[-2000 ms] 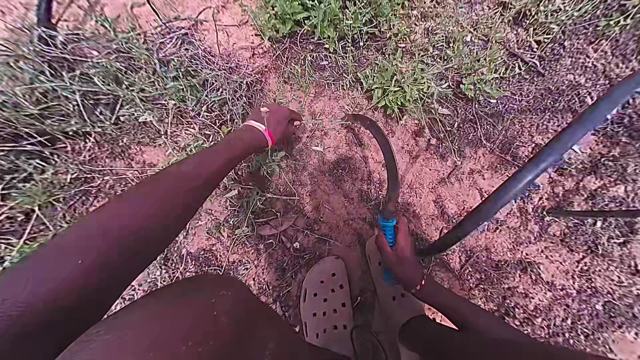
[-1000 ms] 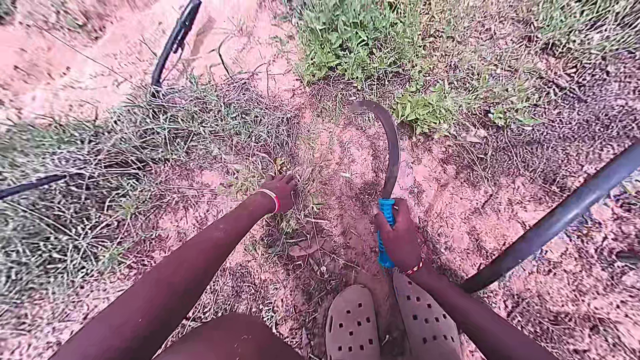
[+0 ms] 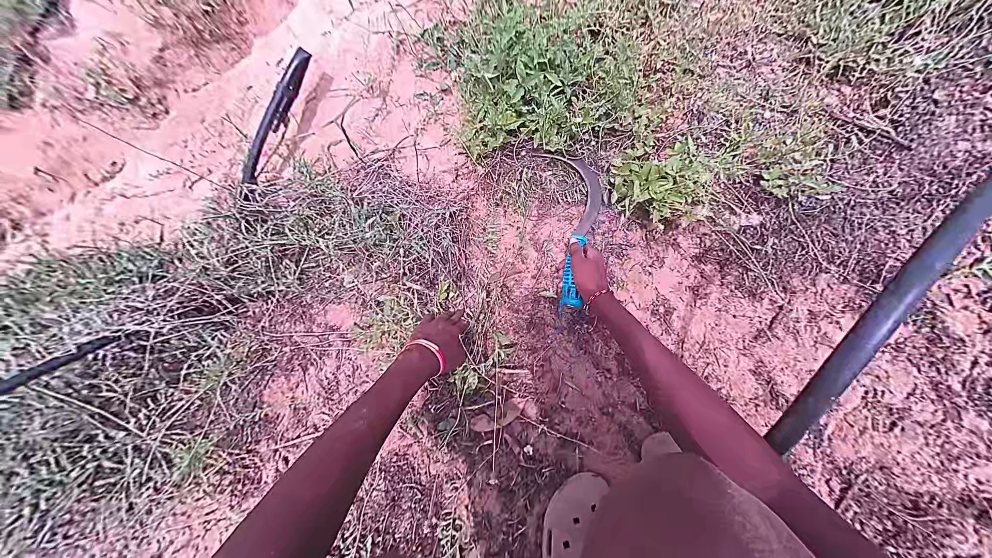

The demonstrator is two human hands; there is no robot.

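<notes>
My right hand (image 3: pixel 589 271) is closed around the blue handle of a sickle (image 3: pixel 591 194). The curved metal blade points away from me, and its tip lies by the edge of a green leafy plant (image 3: pixel 527 85). Lower and to the left, my left hand (image 3: pixel 443 338) rests palm down over small weeds (image 3: pixel 469 376) on the reddish soil. Its fingers are partly hidden among the stems, so whether it grips any of them cannot be told.
A thick black pipe (image 3: pixel 883 318) slants along the right side. Another black pipe piece (image 3: pixel 275 116) stands out at the upper left, and a thin dark one (image 3: pixel 58 363) lies at the left edge. Dry cut grass (image 3: pixel 333 225) covers the left ground. A clog (image 3: pixel 572 515) shows below.
My right hand has carried the sickle forward, away from the clogs, toward the leafy plant. My left hand stays low over the weeds. The view has shifted.
</notes>
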